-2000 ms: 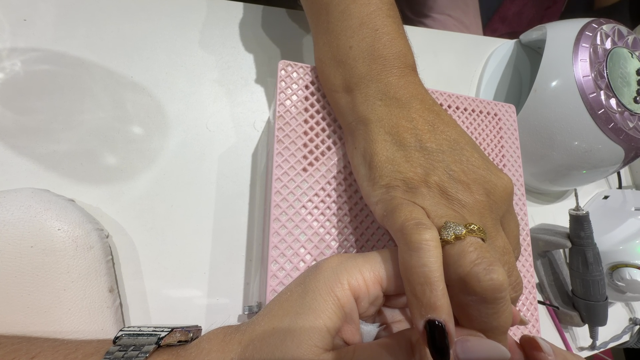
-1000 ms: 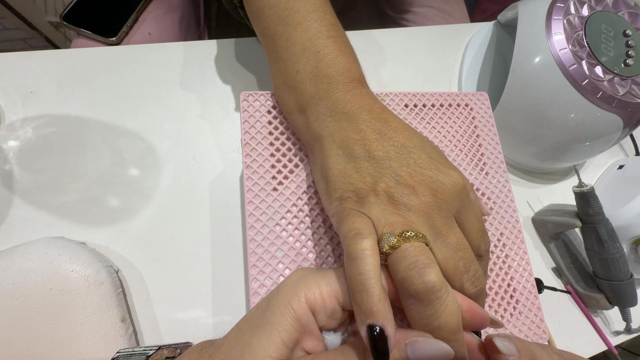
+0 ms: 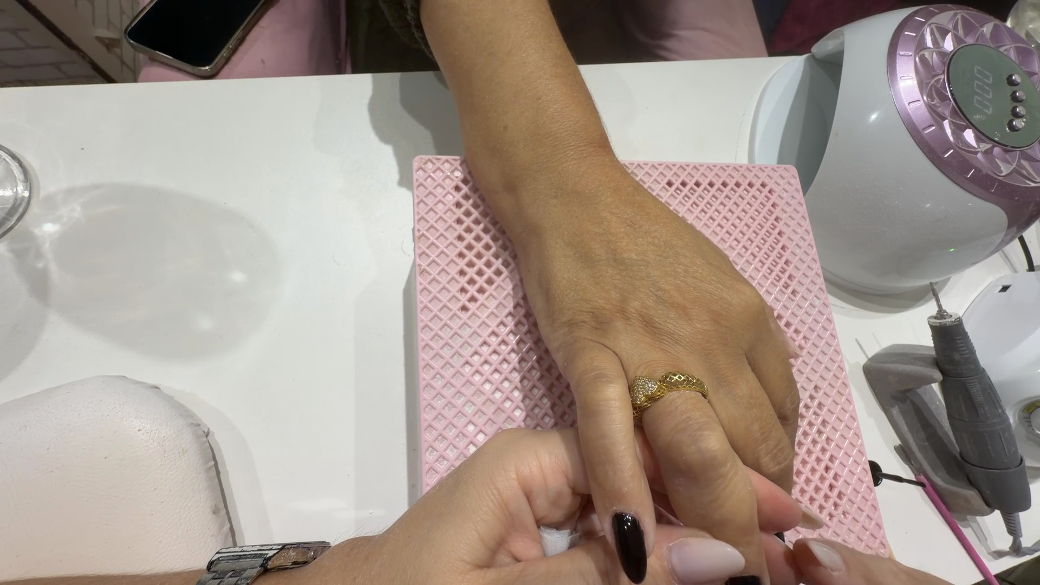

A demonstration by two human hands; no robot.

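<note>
At the bottom, my left hand [image 3: 512,496], with a metal watch band [image 3: 264,561] at its wrist, holds the fingers of another person's hand [image 3: 642,268]. A small piece of white material [image 3: 556,539] shows in my left palm. The other person's hand wears a gold ring [image 3: 668,392] and has dark polish on the nails that show. It lies palm down over a pink lattice-topped box [image 3: 463,357]. My right hand [image 3: 853,565] shows only partly at the bottom edge, its fingertips by the held fingers; whether it grips anything is hidden.
A white nail lamp [image 3: 886,162] stands at the upper right. Below it a grey nail drill handpiece [image 3: 975,406] rests in a grey holder [image 3: 902,382], beside a thin pink stick [image 3: 955,528]. A white padded rest [image 3: 106,479] is at the lower left. A phone [image 3: 195,28] lies beyond the table [image 3: 325,268].
The view has shifted, bringing the phone into sight. My left hand keeps its hold on the other person's fingers throughout.
</note>
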